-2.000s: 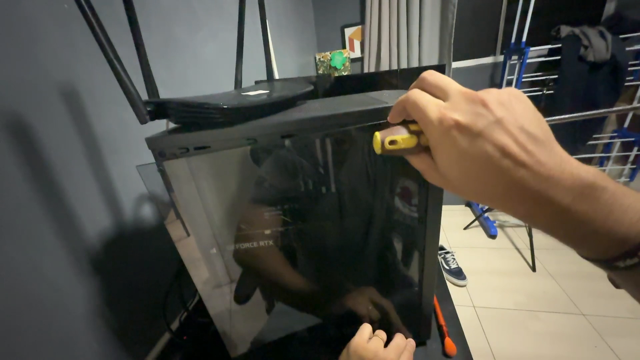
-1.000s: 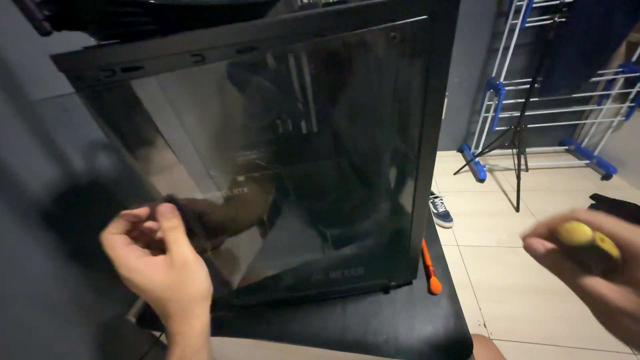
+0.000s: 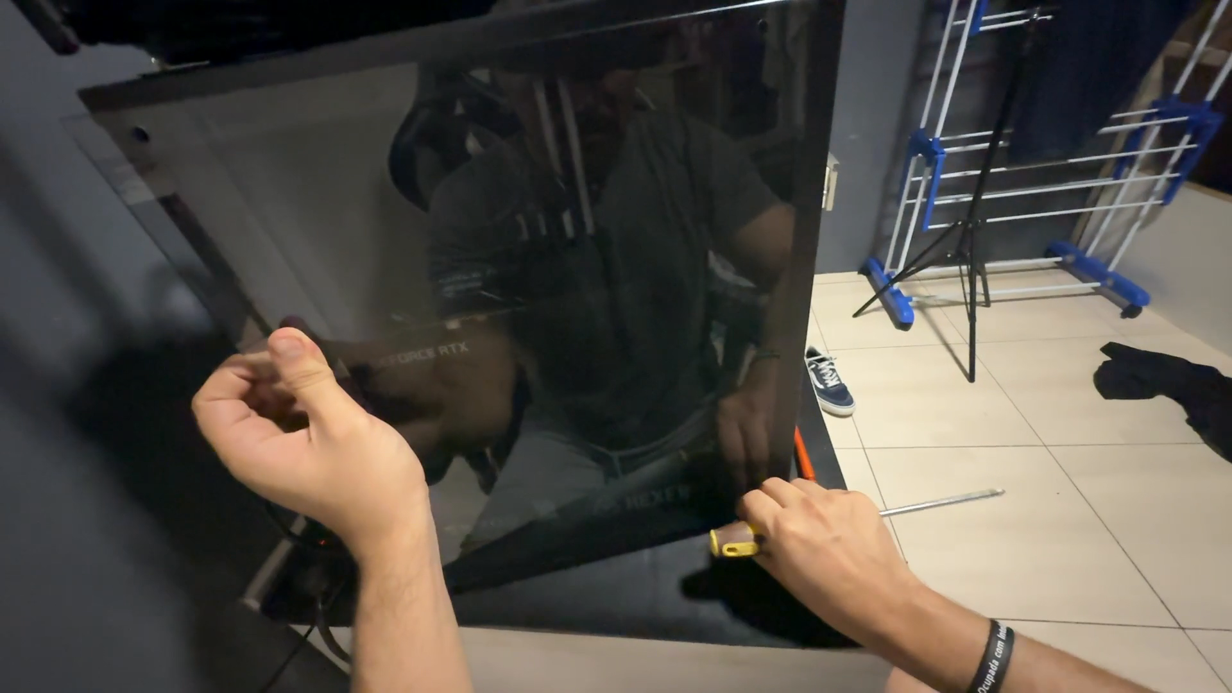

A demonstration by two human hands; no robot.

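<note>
A dark glass side panel [image 3: 616, 289] covers the side of a black computer case [image 3: 818, 192] and mirrors a person. My left hand [image 3: 318, 443] pinches the panel's left edge between thumb and fingers. Near the case's lower right corner is my right hand [image 3: 828, 549], closed around a screwdriver [image 3: 736, 540] with a yellow handle; its metal shaft points right, away from the case. The right fingertips are hidden, so whether they touch the panel is unclear. An orange tool [image 3: 804, 454] lies partly hidden behind the right hand.
The case stands on a black tabletop [image 3: 597, 592]. Cables [image 3: 327, 616] hang at the lower left beside the wall. To the right on the tiled floor are a shoe [image 3: 830, 383], a black tripod [image 3: 972, 241], a drying rack [image 3: 924, 183] and a dark cloth [image 3: 1169, 385].
My right hand has come from the right to the case's lower right corner, still with the screwdriver. Two seconds ago it was at the case's top right. The left hand stays at the left edge since one second ago.
</note>
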